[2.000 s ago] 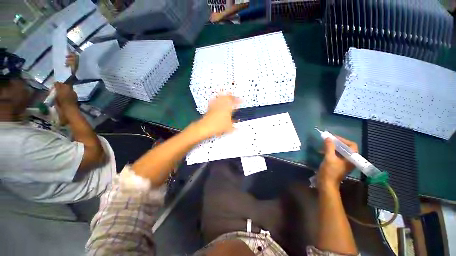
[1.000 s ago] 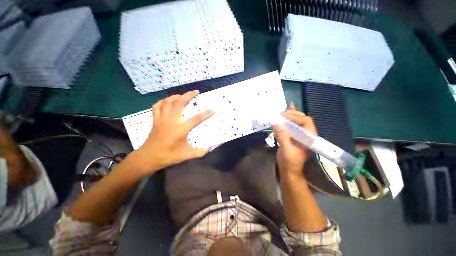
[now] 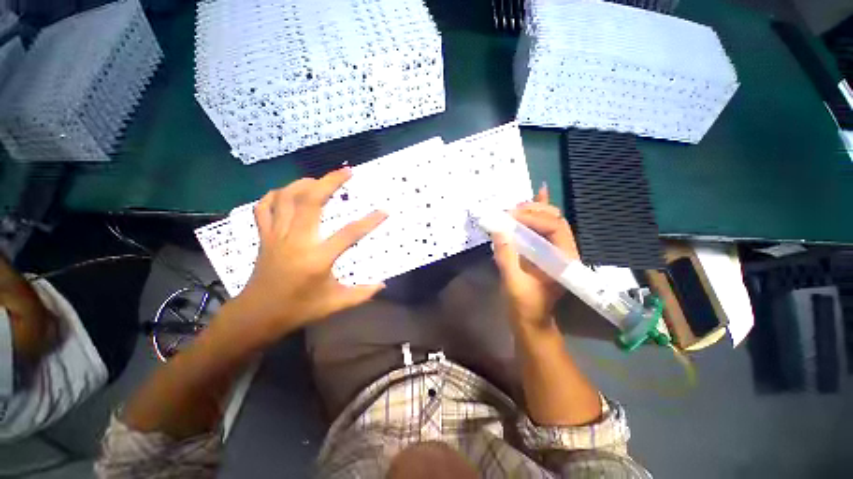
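Note:
A white dotted board (image 3: 421,201) lies at the bench's front edge. A stepped upper edge suggests a second board overlapping it; I cannot tell for sure. My left hand (image 3: 299,243) is spread over the board's left part, fingers at the far edge and thumb near the near edge, holding it. My right hand (image 3: 536,262) holds a clear-white syringe (image 3: 572,273) like a pen, its thin tip at the board's right part. Its green rear fitting (image 3: 642,325) points down to the right. Whether the tip touches is too small to tell.
Board stacks stand at back left (image 3: 82,79), back centre (image 3: 323,75) and back right (image 3: 625,70) on the green bench (image 3: 720,192). A black ribbed strip (image 3: 613,201) lies right. A black phone-like rectangle (image 3: 694,295) sits in a brown tray. A neighbouring person's sleeve (image 3: 56,360) shows left.
My left hand moved from reaching by the centre stack onto the board. My right hand brought the syringe tip in to the board. Lately, the board's edge has become stepped. The view has shifted.

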